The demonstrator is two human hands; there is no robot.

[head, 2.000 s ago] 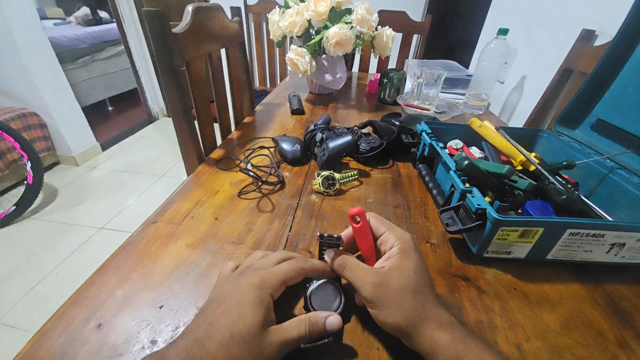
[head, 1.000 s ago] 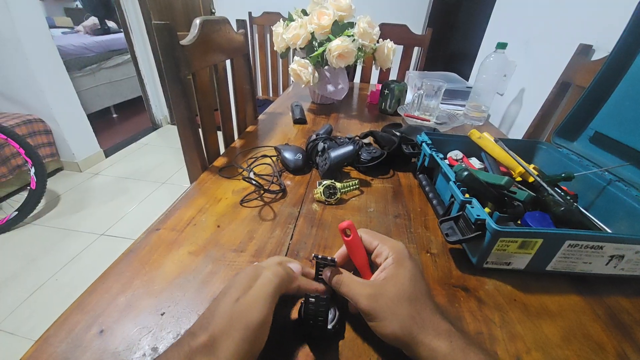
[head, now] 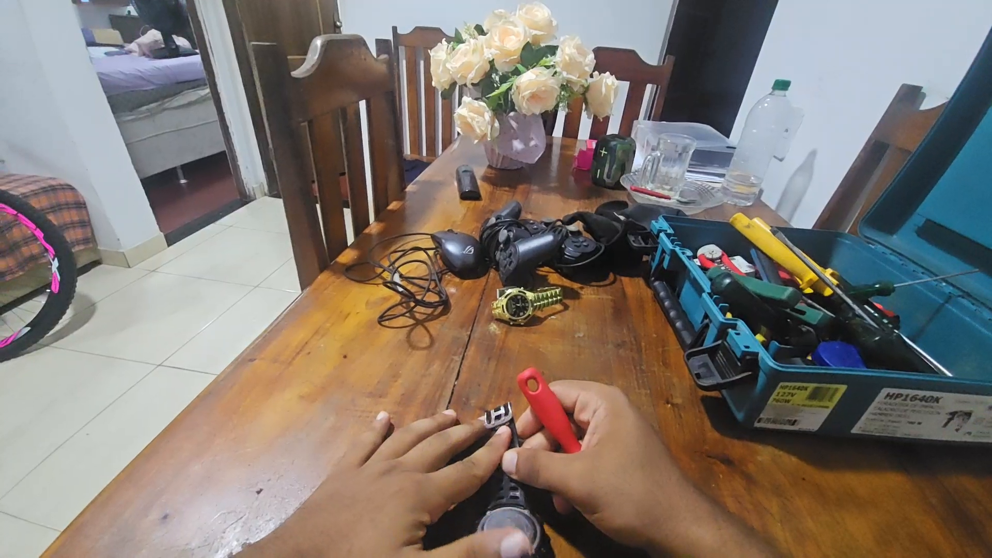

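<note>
A dark wristwatch (head: 509, 524) lies face up on the wooden table near the bottom edge, its black strap running away from me to a silver-coloured buckle. My left hand (head: 418, 480) rests spread over it, thumb on the watch case and fingertips beside the strap. In my right hand (head: 601, 457) is a tool with a red handle (head: 550, 411), gripped between thumb and fingers against the strap's right side. The tool's working end is hidden by the fingers. A gold-coloured wristwatch (head: 518, 305) lies farther up the table.
A teal toolbox (head: 798, 387) full of hand tools stands open at the right. Beyond the gold watch are a corded black mouse (head: 461, 253) and black game controllers (head: 527, 252). Farther back stand a flower vase (head: 515, 139), a glass mug (head: 668, 163) and a plastic bottle (head: 756, 147).
My left hand has flattened and spread beside the strap, its thumb now on the watch case. The watch face shows again after being mostly covered one second ago. The red-handled tool stays in my right hand.
</note>
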